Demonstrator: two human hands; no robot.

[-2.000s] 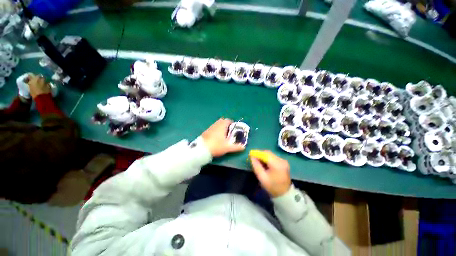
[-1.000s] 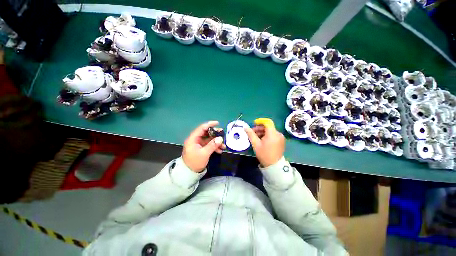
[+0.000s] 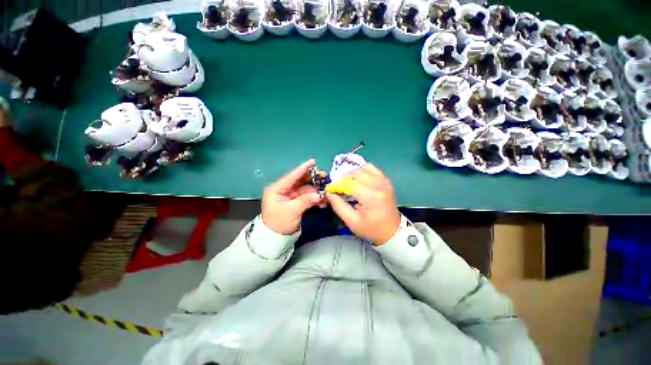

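Note:
My left hand (image 3: 289, 199) is at the bench's near edge and pinches a small dark circuit board (image 3: 318, 180). My right hand (image 3: 371, 207) is just right of it, closed around a yellow-handled tool (image 3: 344, 187) that points toward the board. A white camera housing (image 3: 347, 163) shows beyond my right fingers, with a thin dark lead sticking up from it. My right fingers partly cover the housing, and the tool's tip is too small to make out.
Rows of open white set-out units (image 3: 487, 148) stand at right, with one row running along the back. A pile of waiting units (image 3: 185, 118) lies at left on the green bench (image 3: 300, 93). A black fixture (image 3: 43, 53) and another person's dark sleeve (image 3: 36, 178) are at far left.
The housing has tipped from its round-holed face showing to lying behind my right fingers. The yellow tool has swung left to the board between my hands. The view has shifted nearer the bench edge.

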